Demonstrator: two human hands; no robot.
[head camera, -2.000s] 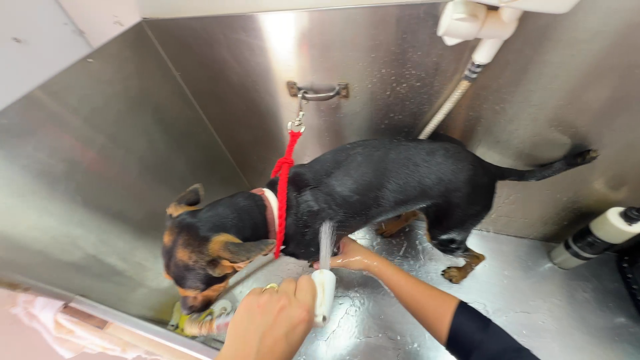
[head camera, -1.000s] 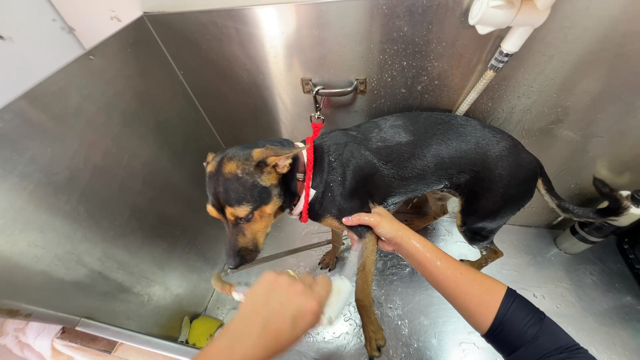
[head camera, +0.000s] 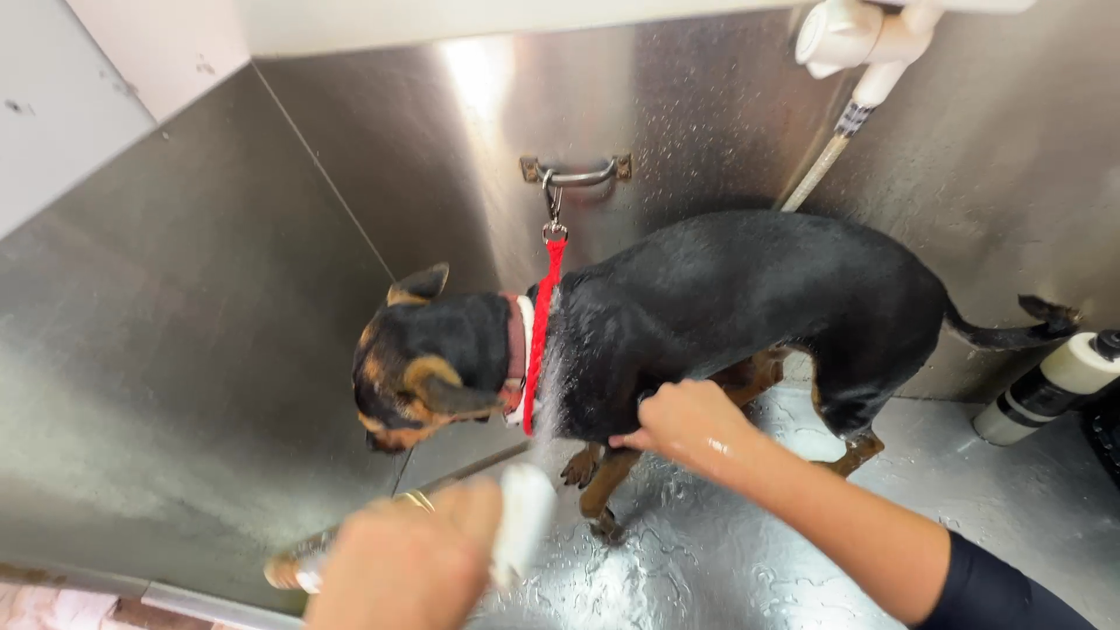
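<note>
A wet black-and-tan dog (head camera: 744, 280) stands in a stainless steel tub, its lowered head turned toward the left wall. My left hand (head camera: 402, 560), wearing a ring and blurred, grips a white shower head (head camera: 522, 516) that sprays water up at the dog's neck and shoulder. My right hand (head camera: 691, 420) rests against the dog's chest near the top of the front leg, its fingers partly hidden. A reddish collar (head camera: 516, 346) and a white band circle the neck. The red tether (head camera: 544, 324) runs from the neck to a metal clip (head camera: 553, 206).
The clip hangs on a wall handle (head camera: 582, 175). A white mixer tap (head camera: 844, 39) with a hose (head camera: 818, 171) is at the upper right. A bottle with black bands (head camera: 1041, 389) stands at the right, beside a dark object. The tub's front edge (head camera: 210, 608) runs along the lower left.
The dog's head has turned away to the left and dropped. The spray now strikes its neck and shoulder instead of the front leg. My right hand has moved from the foreleg to the chest.
</note>
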